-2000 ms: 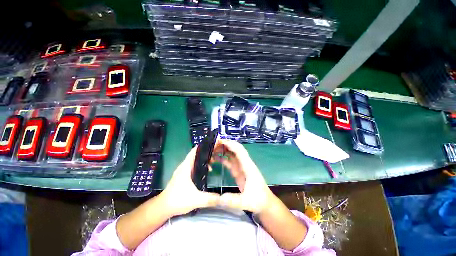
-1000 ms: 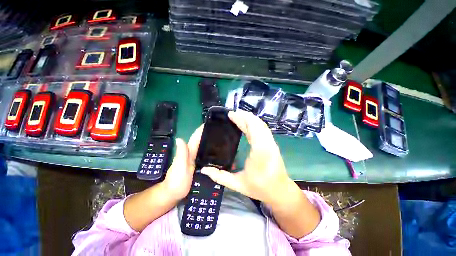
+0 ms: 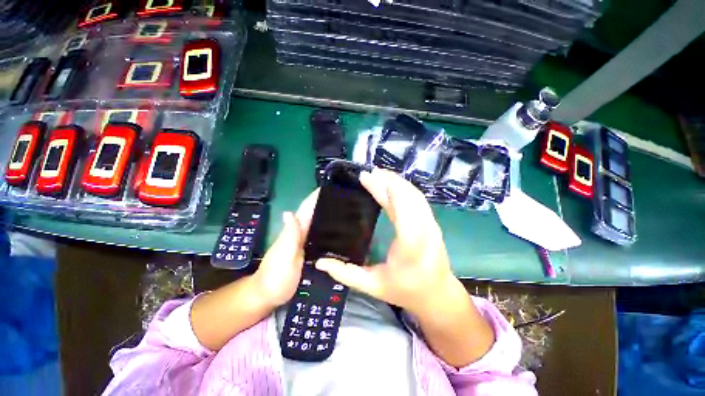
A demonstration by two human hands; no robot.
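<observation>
An open black flip phone [image 3: 313, 313] is held above my lap, dark screen half up and white-numeral keypad toward me. My right hand [image 3: 406, 251] grips the screen half, fingers at its top corner and thumb near the hinge. My left hand [image 3: 284, 251] rests along its left edge, partly hidden behind it. A second open phone [image 3: 236, 232] lies on the bench to the left. A third open phone [image 3: 329, 138] lies behind the held one, its lower part hidden. A clear window tray [image 3: 441, 166] with several black-rimmed windows sits behind my right hand.
A large clear tray [image 3: 100, 209] of red phones is at left. Stacked trays [image 3: 417, 39] stand at the rear. A bottle [image 3: 518, 124], white wipe [image 3: 537, 220], magenta tool [image 3: 547, 263], red phones [image 3: 556, 147] and a narrow window tray [image 3: 614, 189] are at right. Waste [image 3: 514, 329] lies below.
The held phone has turned from edge-on to show its screen and keypad. My right hand has moved onto its screen half. The view has shifted, so bench items appear higher.
</observation>
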